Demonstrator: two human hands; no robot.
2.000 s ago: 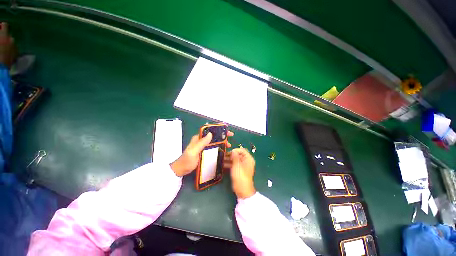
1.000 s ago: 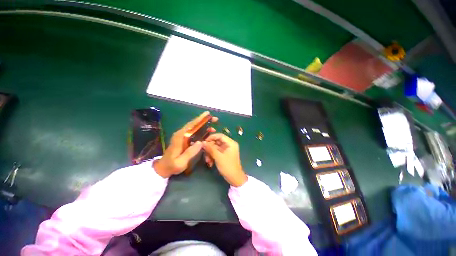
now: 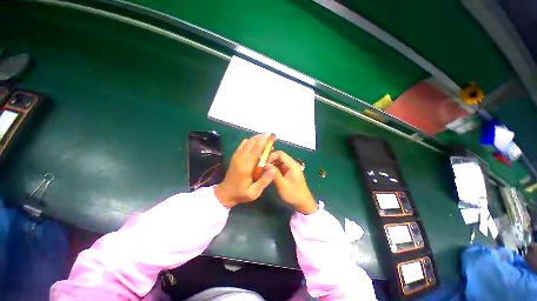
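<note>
My left hand [image 3: 242, 172] is shut on a phone housing [image 3: 265, 154], tilted up on edge so its orange side rim shows. Its inner face is hidden by my hands. My right hand [image 3: 289, 180] is at the housing's right side with bent fingers; whether its fingertips pinch a small part cannot be seen. A dark screen [image 3: 204, 157] lies on the bench left of my hands. Small gold components [image 3: 322, 173] lie just right of my hands.
A white board [image 3: 265, 103] lies at the back. A black carrier tray [image 3: 373, 154] at right holds three housings and small white bits. White scrap [image 3: 353, 230] lies before it. A binder clip [image 3: 35, 206] and another housing [image 3: 13, 117] are at left. Blue sleeve [image 3: 493, 274] at right.
The housing has turned from lying face up to standing on edge in my left hand. The screen at left has changed from white to dark. The neighbour's hand at far left is gone.
</note>
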